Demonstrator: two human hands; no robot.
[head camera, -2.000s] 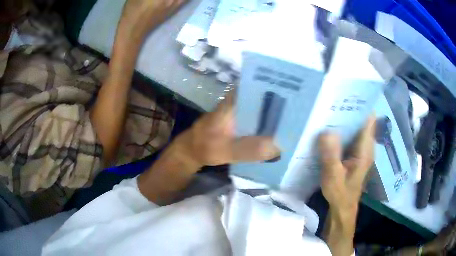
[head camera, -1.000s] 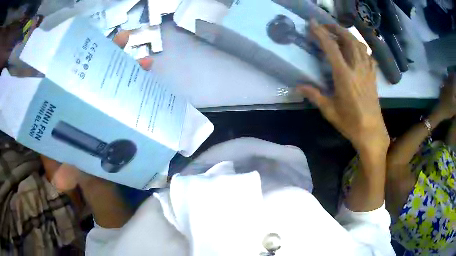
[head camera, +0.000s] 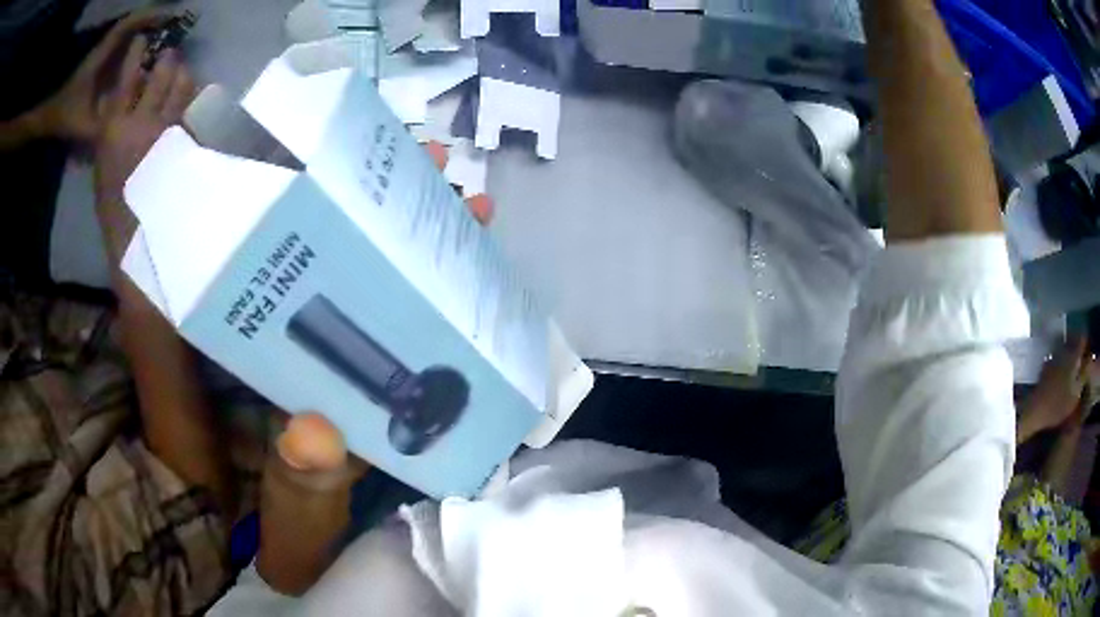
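My left hand (head camera: 311, 464) holds a blue-grey and white MINI FAN carton (head camera: 362, 325) at the left. The thumb is on its near side and fingertips show past its far side. The carton is erected and tilted, with white flaps standing open at its upper left end and another flap out at its lower right end. My right forearm (head camera: 929, 133) reaches up past the top edge; the right hand is cut off. A clear bag (head camera: 772, 169) lies on the table left of this forearm, its contents hard to tell.
Flat carton blanks with white flaps (head camera: 519, 115) lie at the top centre. Another carton (head camera: 724, 48) lies at the top. A white object (head camera: 830, 130) sits beside the bag. A blue crate (head camera: 1007, 54) is at the upper right. Other people's hands and arms show at left and right.
The carton in my left hand has moved right and tilted more steeply. My right hand has moved up out of view, and the carton it was at has shifted to the top. The bag now shows.
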